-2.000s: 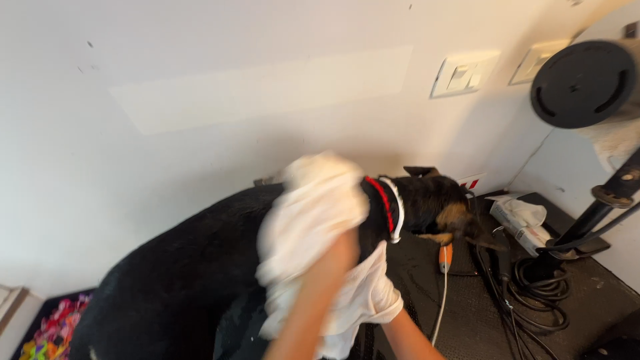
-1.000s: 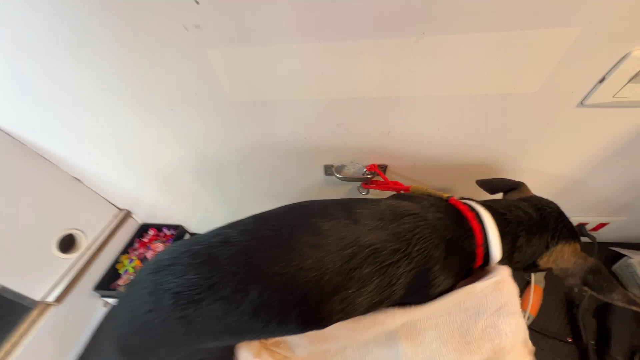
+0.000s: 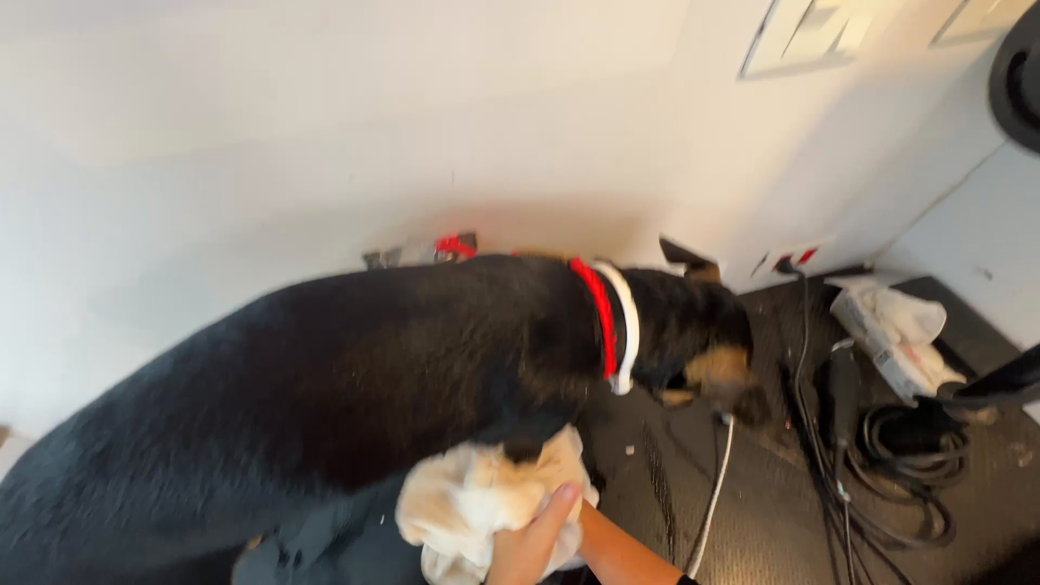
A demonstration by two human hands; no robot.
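Observation:
A black dog with tan markings [image 3: 390,366] stands along the wall, its head lowered at the right. It wears a red cord collar [image 3: 600,317] and a white collar [image 3: 627,325]. At the lower middle, my left hand [image 3: 532,536] grips a cream cloth [image 3: 463,508] against the dog's front leg or chest. My right hand [image 3: 581,528] is mostly hidden in the cloth's folds, its forearm coming in from the lower right; the dog's paw or leg seems wrapped between the folds.
The dog is on a black textured surface [image 3: 650,487]. To the right are coiled black cables [image 3: 910,479], a dark corded tool [image 3: 842,390], a white cord [image 3: 715,496] and a pack of wipes [image 3: 886,333]. A wall socket [image 3: 796,258] has a plug in it. A red tether [image 3: 457,244] shows behind the dog's back.
The cloth has moved from the dog's shoulder and side down to its front leg or chest. Both hands, out of view a second ago, are back in view. The view has shifted.

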